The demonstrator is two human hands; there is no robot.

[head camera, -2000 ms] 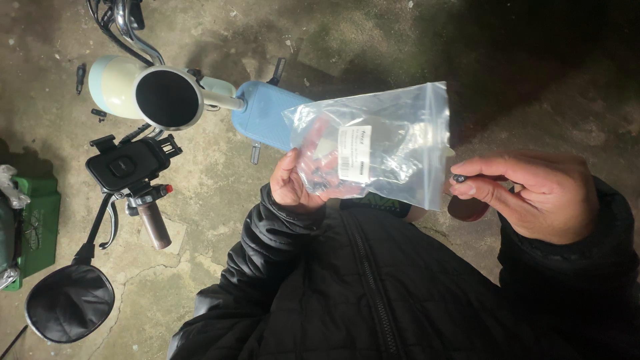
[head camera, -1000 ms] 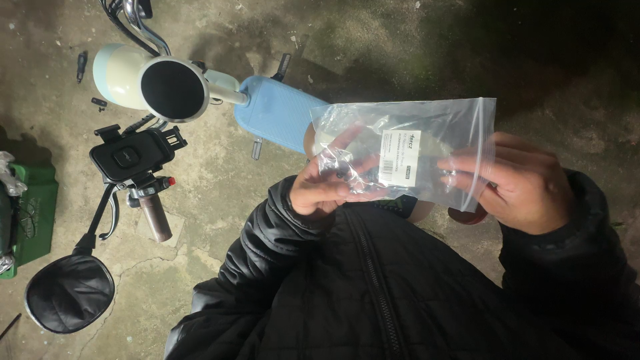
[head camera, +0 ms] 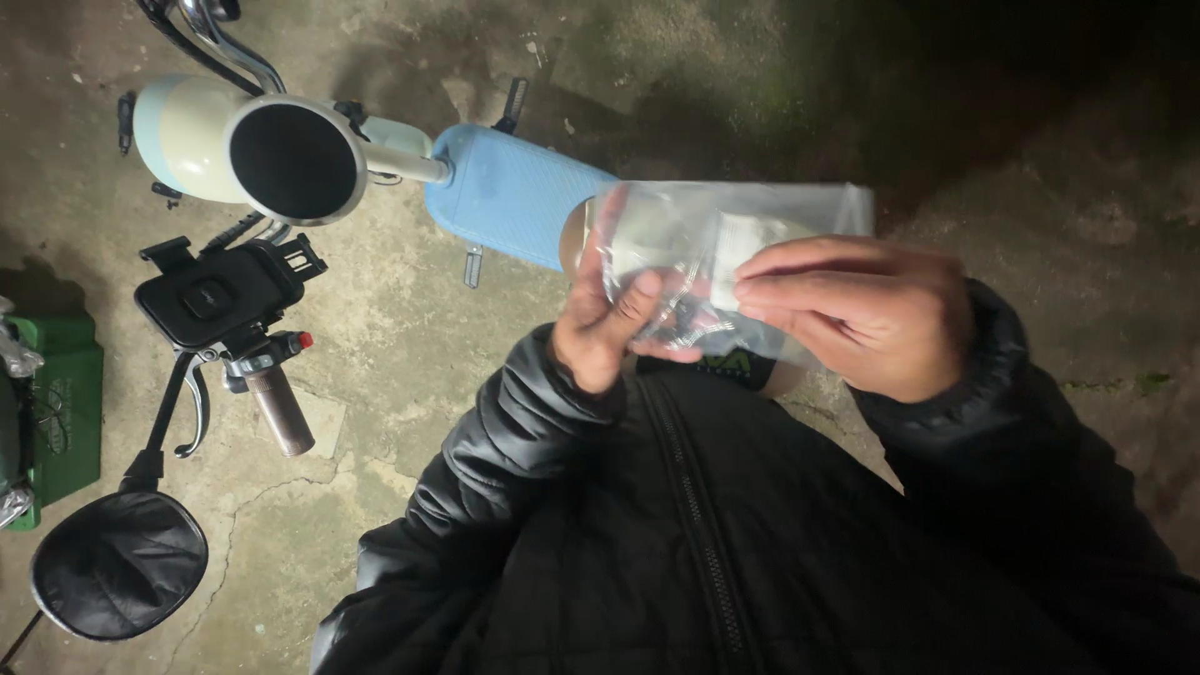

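Note:
My left hand (head camera: 609,314) holds a clear plastic zip bag (head camera: 806,208) by its left end, with the thumb on top and the fingers behind it. Small dark and shiny pieces show blurred through the lower left of the bag. A white label (head camera: 729,258) with writing is on the bag. The fingertips of my right hand (head camera: 867,309) are pinched together at the label's right edge, in front of the bag. Whether they grip the plastic or a small thing is not plain.
Left of my hands stands a scooter or light bike with a blue footboard (head camera: 516,192), a round display (head camera: 295,159), a phone holder (head camera: 220,291), a brown handlebar grip (head camera: 281,408) and a mirror (head camera: 120,565). A green crate (head camera: 75,412) sits at the far left on the concrete floor.
My right hand went from beside the bag, pinching a small dark thing, to the bag's open end, and now lies over the label. That small thing no longer shows in my fingertips.

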